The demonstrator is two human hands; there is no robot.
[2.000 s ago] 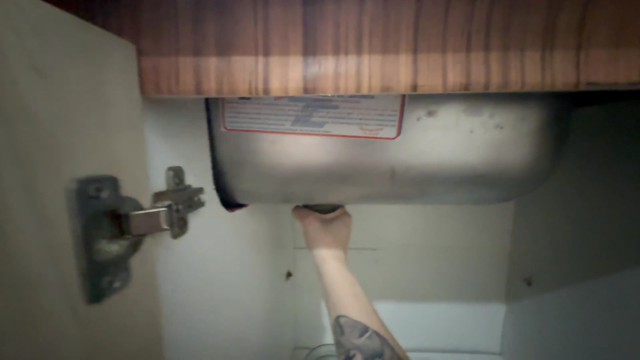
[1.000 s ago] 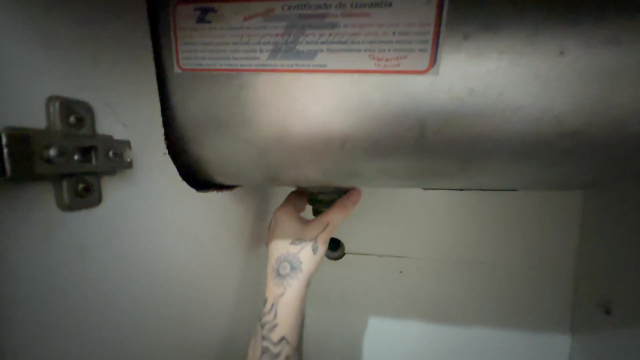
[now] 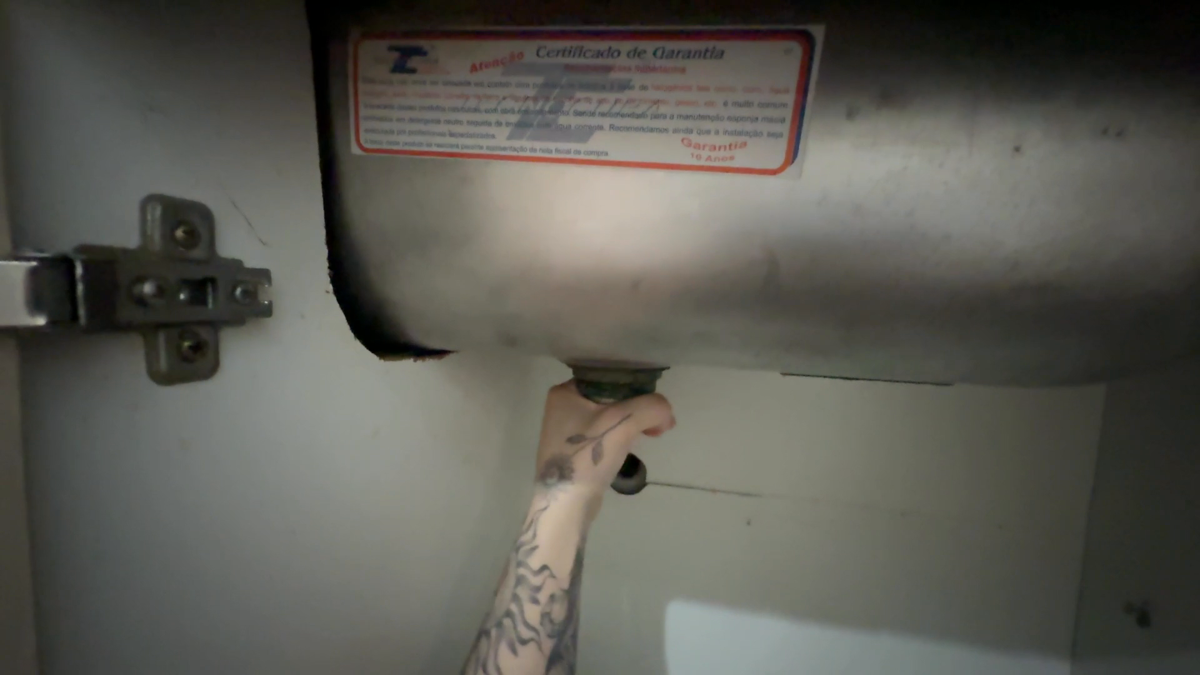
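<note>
My left hand (image 3: 609, 422), its back and forearm tattooed, reaches up from below to the dark round drain fitting (image 3: 619, 380) under the stainless steel sink bowl (image 3: 562, 253). The hand is closed around the lower part of the fitting, with the thumb curled at the right. My fingertips and whatever lies within the grasp are hidden behind the hand. The fitting's upper rim shows between the hand and the bowl. My right hand is out of view.
A printed label (image 3: 581, 98) is stuck to the bowl's front. At left, a metal cabinet hinge (image 3: 183, 289) is screwed to the pale side panel (image 3: 262, 525). Behind my wrist, a round pipe opening (image 3: 629, 473) shows in the back wall (image 3: 872, 534).
The forearm came in from the lower right two seconds ago; now one enters from the lower left. Since one second ago, the fingers have closed lower around the fitting. The view has moved closer.
</note>
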